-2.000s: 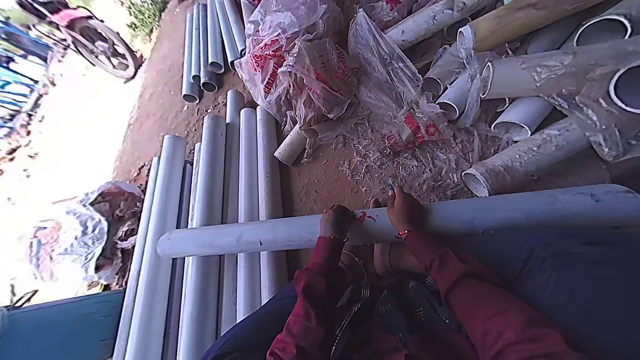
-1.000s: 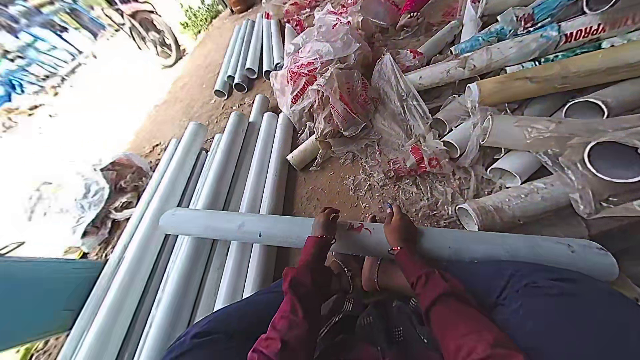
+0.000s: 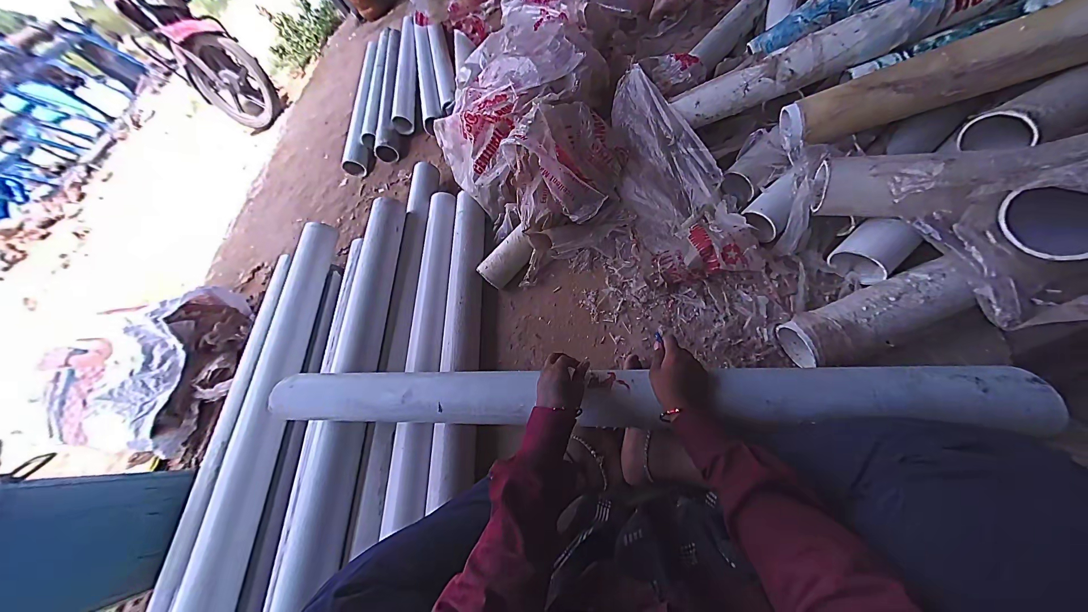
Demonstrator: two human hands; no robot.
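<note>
A long pale grey plastic pipe (image 3: 476, 398) lies crosswise over my lap, its left end above a row of similar pipes (image 3: 370, 297). My left hand (image 3: 561, 384) rests on the pipe's near-middle with bent fingers, beside a red mark on its surface (image 3: 608, 382). Farther right, my right hand (image 3: 680, 378) bears on the same pipe, the fingers pointing up past its far edge. Something small and blue (image 3: 659, 338) shows at those fingertips; whether it is held is unclear. Whether the left fingers grip the pipe or a scrap on it cannot be told.
Crumpled printed plastic wrapping (image 3: 544, 127) and shavings (image 3: 705, 314) lie ahead of my hands. Dirty pipes (image 3: 892, 306) are heaped at the right. Shorter grey pipes (image 3: 404, 81) lie farther off, with a motorcycle wheel (image 3: 229, 81) beyond. A blue-green panel (image 3: 85, 535) stands at lower left.
Both hands stay near the red mark on the pipe. The crosswise pipe looks more level than one second ago; the view has also shifted.
</note>
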